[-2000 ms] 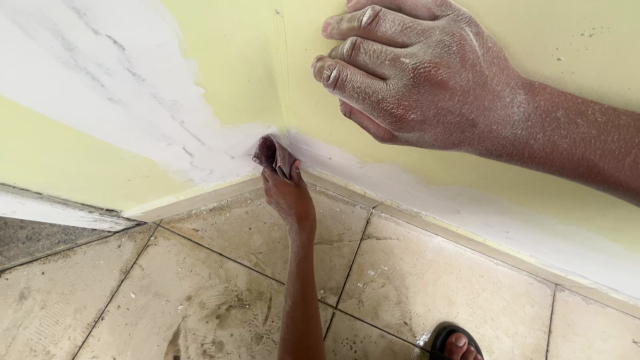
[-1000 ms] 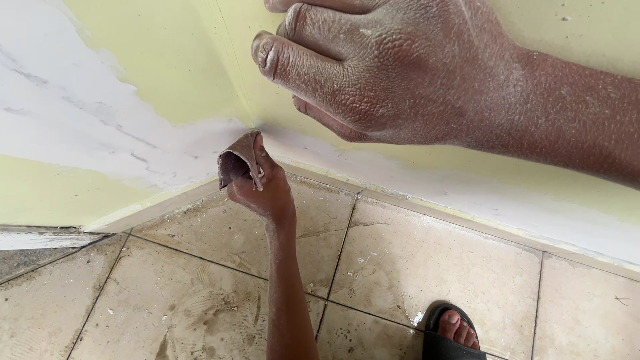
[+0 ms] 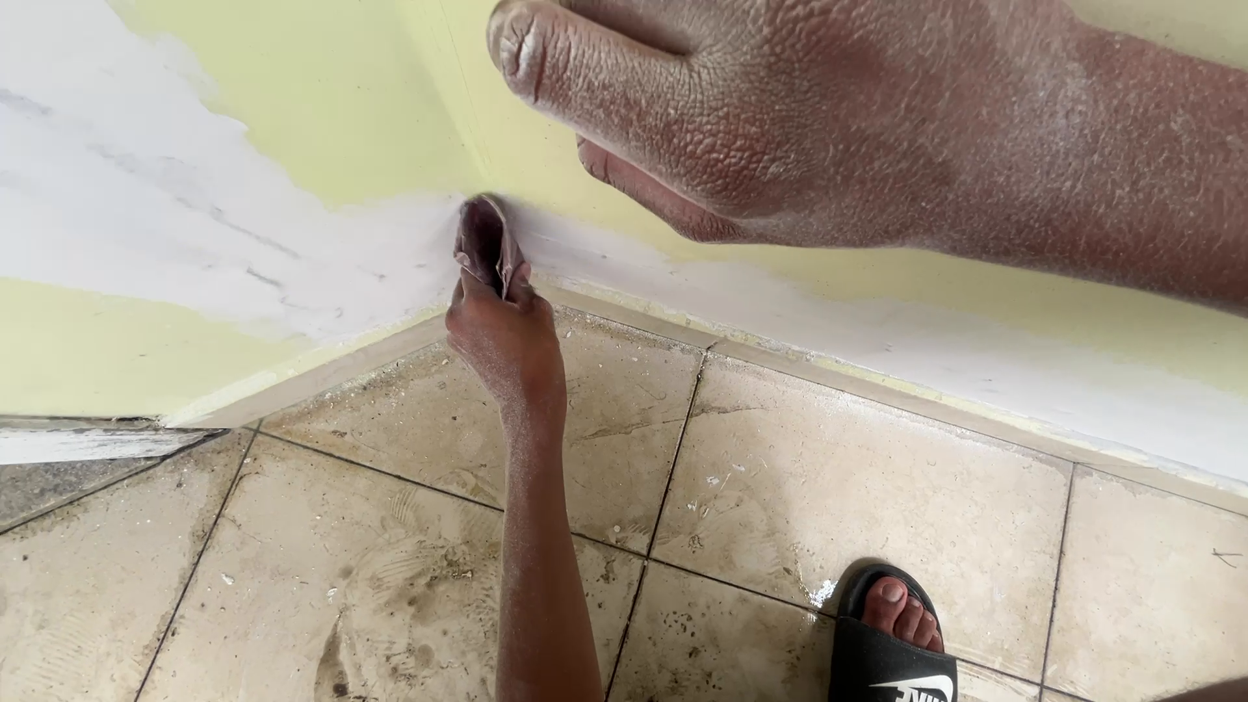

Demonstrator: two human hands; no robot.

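Observation:
My left hand [image 3: 507,336] reaches up from the bottom of the head view and grips a folded sheet of brown sandpaper [image 3: 485,239]. The sheet touches the low inner corner where two walls meet, just above the skirting. Dusty and large in view, my right hand [image 3: 780,127] comes in from the right over the yellow wall [image 3: 916,292], palm away from the camera. No object shows in it, and the top edge cuts off some fingers. Whether it touches the wall, I cannot tell. White filler [image 3: 224,219] with grey streaks covers part of the left wall.
A beige tile skirting [image 3: 829,370] runs along both walls. Dirt and white specks mark the floor tiles [image 3: 858,468]. A foot in a black slide sandal [image 3: 868,663] stands at the bottom right. At the left edge lies a white strip [image 3: 88,446] beside grey flooring.
The sandpaper has shifted from low at the corner's left back up into the corner, its fold changing shape. My right hand appears larger and farther up, with fewer fingers in view.

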